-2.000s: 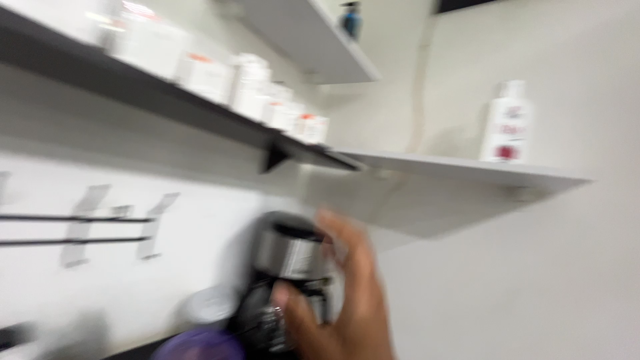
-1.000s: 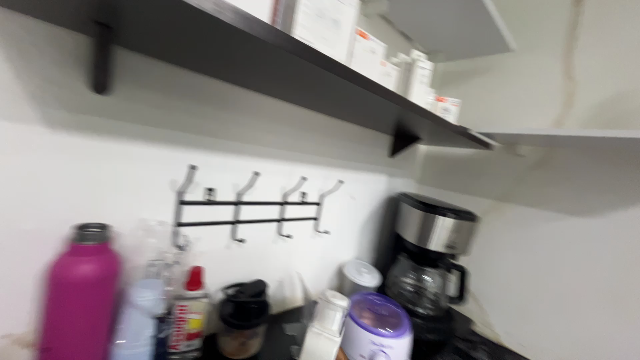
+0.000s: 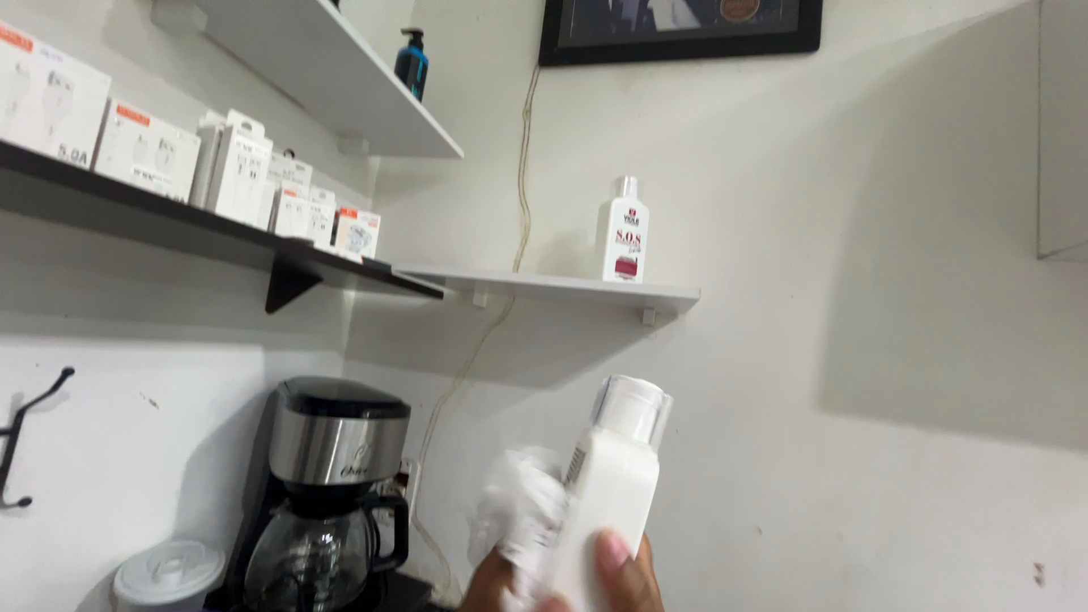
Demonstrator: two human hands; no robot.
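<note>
A white plastic bottle with a clear cap (image 3: pixel 608 501) is held upright, tilted slightly right, at the bottom centre. My right hand (image 3: pixel 627 578) grips its lower part, with the thumb across the side facing me. On the bottle's left, my left hand (image 3: pixel 489 582) is shut on a crumpled white wipe or tissue (image 3: pixel 523 501), which lies against the bottle's side. Most of both hands is cut off by the lower edge. Another white bottle with red print (image 3: pixel 626 242) stands on the white corner shelf (image 3: pixel 561 285) above.
A coffee maker (image 3: pixel 340 442) with a glass carafe stands at lower left beside a white-lidded container (image 3: pixel 170 574). White boxes (image 3: pixel 149 149) line the black shelf (image 3: pixel 195 225). A dark pump bottle (image 3: pixel 412 66) is on the upper shelf. A black wall hook (image 3: pixel 30 416) is at far left.
Both hands are now in view, with a white bottle and crumpled white material in them; two seconds ago one hand was raised with fingers apart near the coffee maker. The view has swung right since one second ago.
</note>
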